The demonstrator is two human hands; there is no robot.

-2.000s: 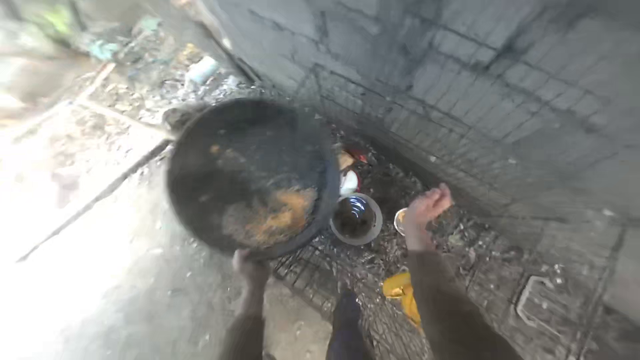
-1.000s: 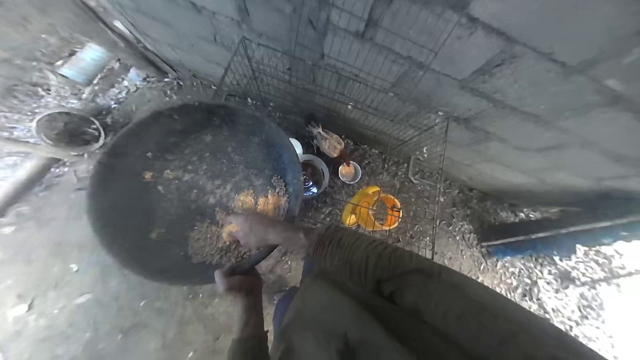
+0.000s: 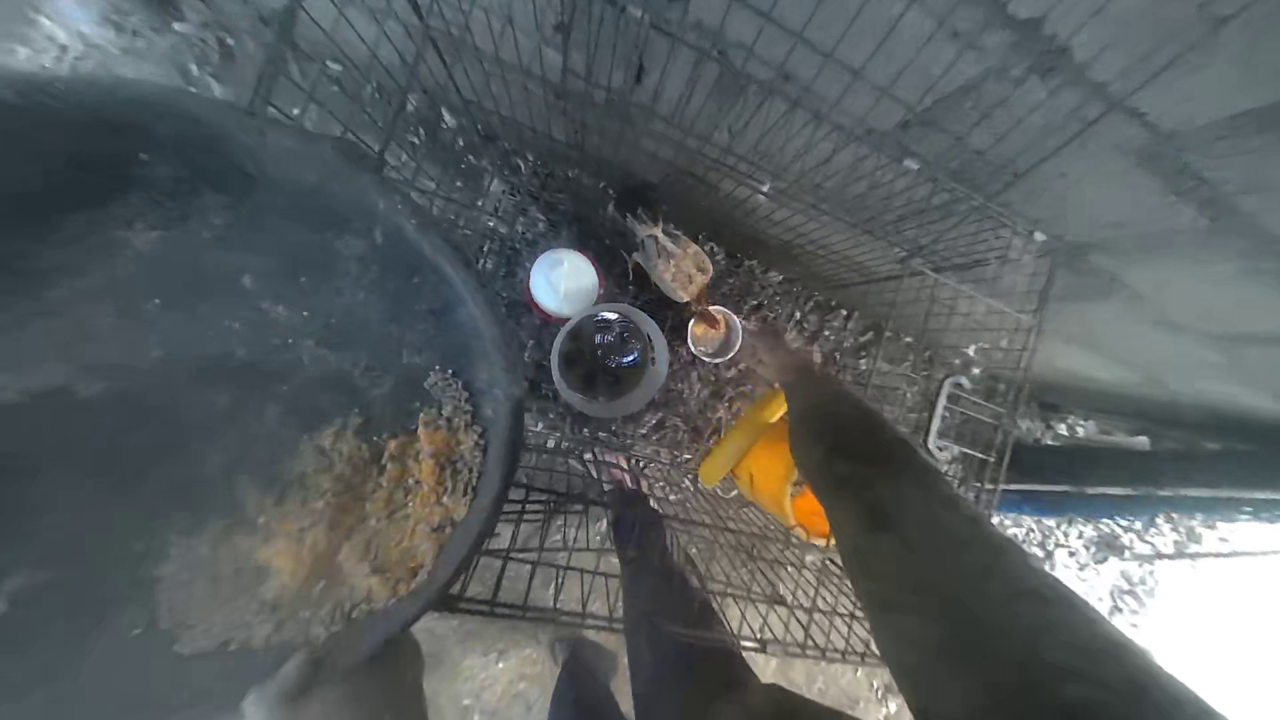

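My left hand (image 3: 335,680) grips the lower rim of a large black round tub (image 3: 485,330), which holds a heap of crumbly orange and brown feed (image 3: 390,510). Inside the wire pen, my right hand (image 3: 780,350) is beside a small white cup (image 3: 715,334); it is blurred, and its fingers cannot be made out. A brown hen (image 3: 673,262) has its head at that cup. Left of the cup are a bowl of dark liquid (image 3: 610,360) and a round white container with a red edge (image 3: 565,283). Yellow and orange pumpkin pieces (image 3: 765,465) lie below my right wrist.
A wire mesh pen (image 3: 930,270) surrounds the hen and bowls, with its lower mesh near my legs. A grey block wall (image 3: 1150,130) rises behind it. Litter (image 3: 770,290) covers the pen's ground. A blue edge (image 3: 1120,503) runs along the right.
My right hand has moved from the feed in the tub to beside the small cup inside the pen. My left hand stays at the tub's rim. The view is closer to the pen.
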